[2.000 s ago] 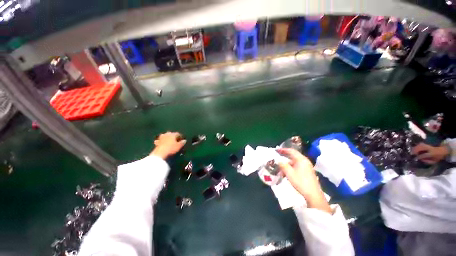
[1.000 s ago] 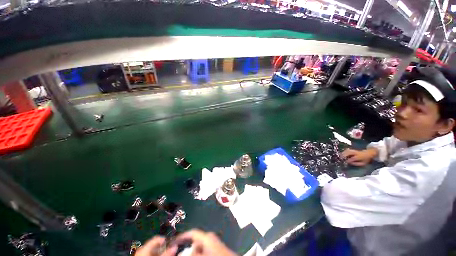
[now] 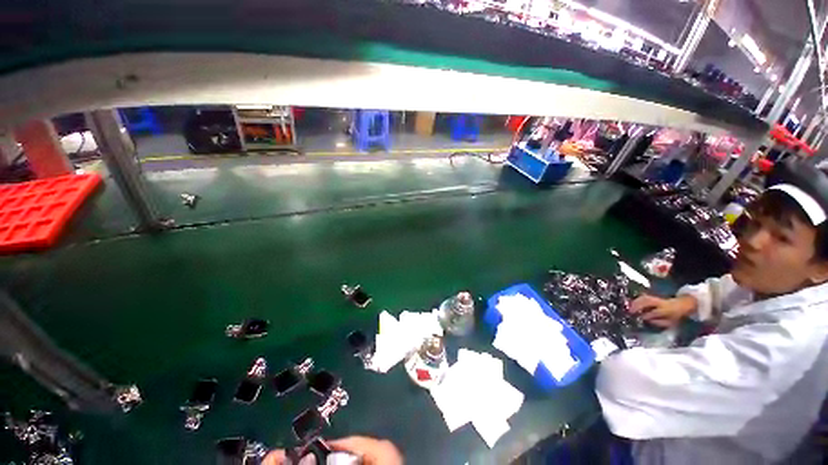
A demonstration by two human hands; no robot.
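My left hand (image 3: 275, 458) and my right hand (image 3: 370, 449) are cut off by the bottom edge. Between them is a black square part (image 3: 311, 449), with a small white wipe (image 3: 341, 459) against it under my right fingers. Glossy black square parts with silver fittings lie spaced on the green bench, among them one at the back (image 3: 360, 297) and one at the left (image 3: 254, 328). Two clear bottles with metal tops, one plain (image 3: 457, 315) and one with a red label (image 3: 427, 365), stand beside white wipes (image 3: 477, 392).
A blue tray (image 3: 581, 361) of white wipes is right of the bottles. Beyond it are a dark parts pile (image 3: 586, 304) and a co-worker in white (image 3: 717, 363) with one hand on the pile. A metal upright (image 3: 127, 173) and orange-red tray (image 3: 45, 213) stand left; a shelf (image 3: 363, 86) crosses above.
Two seconds ago my hands were apart, the left over the parts, the right holding a wipe by the bottles. They are now together at the bottom edge. The view has turned right.
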